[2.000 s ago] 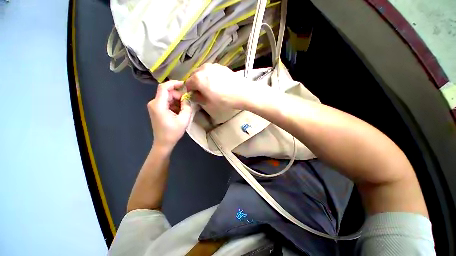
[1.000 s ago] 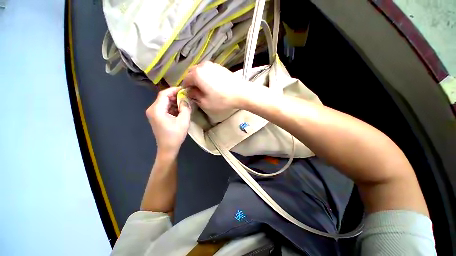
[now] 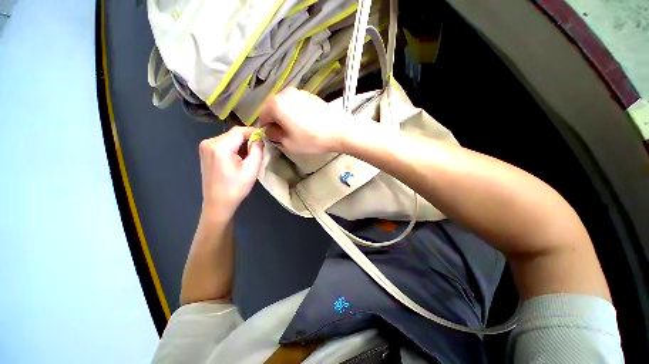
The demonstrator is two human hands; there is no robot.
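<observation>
A beige tote bag [image 3: 334, 192] lies on my lap with a small blue spot on its panel. My left hand [image 3: 231, 162] pinches the end of the bag's yellow binding [image 3: 257, 134] between thumb and fingers. My right hand [image 3: 299, 122] is bent over the bag beside it, its fingers closed at the same binding end; its fingertips are partly hidden. The bag's thin handles [image 3: 354, 254] loop down over the lap and up past the bag mouth.
A pile of pale bags with yellow edges [image 3: 285, 50] lies just beyond my hands. A dark apron [image 3: 398, 284] is under the bag. A dark mat [image 3: 153, 178] with a yellow line is at left. A dark red strip [image 3: 594, 53] runs along the table edge at upper right.
My left hand and forearm have moved slightly left, and the wrist angle has changed. The yellow end between the fingertips now shows smaller. My right hand has barely moved.
</observation>
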